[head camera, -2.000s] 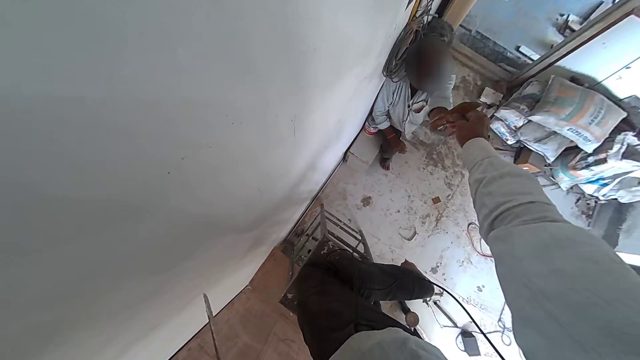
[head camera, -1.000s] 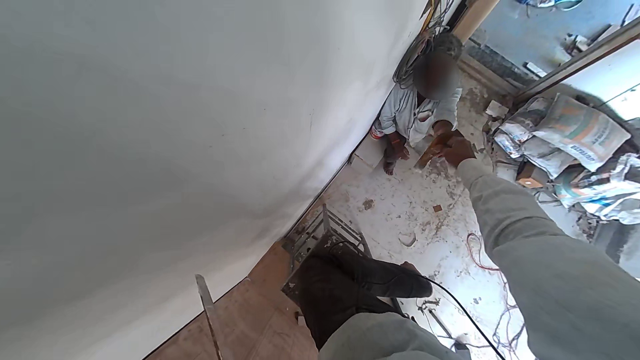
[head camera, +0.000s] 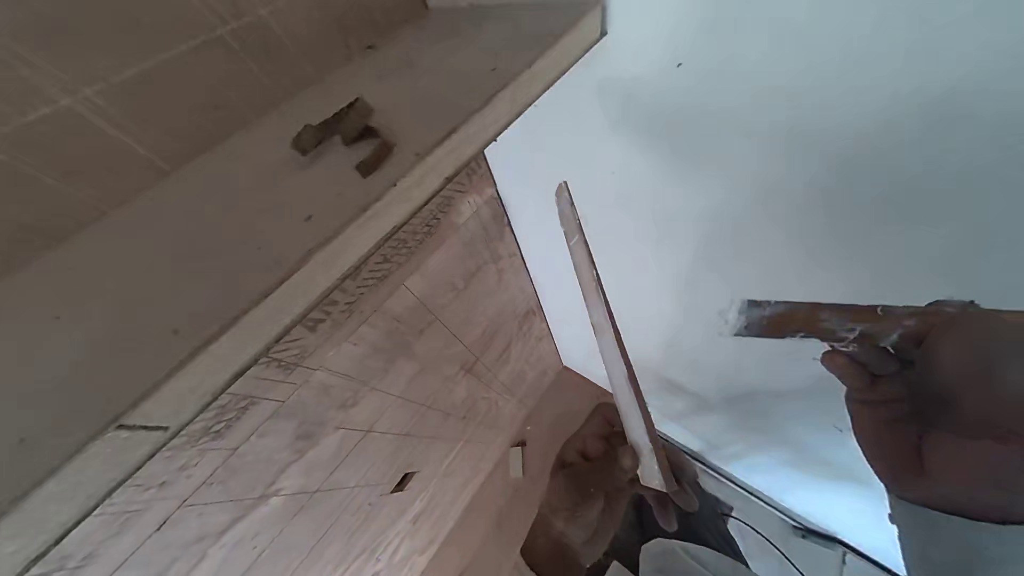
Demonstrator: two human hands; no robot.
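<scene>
My left hand (head camera: 588,484), low in the middle of the view, holds a long thin strip (head camera: 612,344) by its lower end. The strip stands tilted, with a pale face and a brown edge. At the right, my right hand (head camera: 936,408) is closed around a flat brown piece (head camera: 800,320) that looks like wood. That piece lies nearly level in front of the white wall, and its free end has whitish residue. Part of it runs out of view at the right edge.
A ledge (head camera: 240,200) with a pale front edge crosses the upper left, with small brown fragments (head camera: 344,132) on it. Below is a pinkish-brown panel (head camera: 384,384) marked with lines and printed writing. A white wall (head camera: 784,176) fills the right. A dark cable (head camera: 764,536) shows low down.
The view has swung far from the seated person to the ledge and wall. My right hand, earlier reaching to that person's hand at a brown piece, is now apart from them and holds a brown piece.
</scene>
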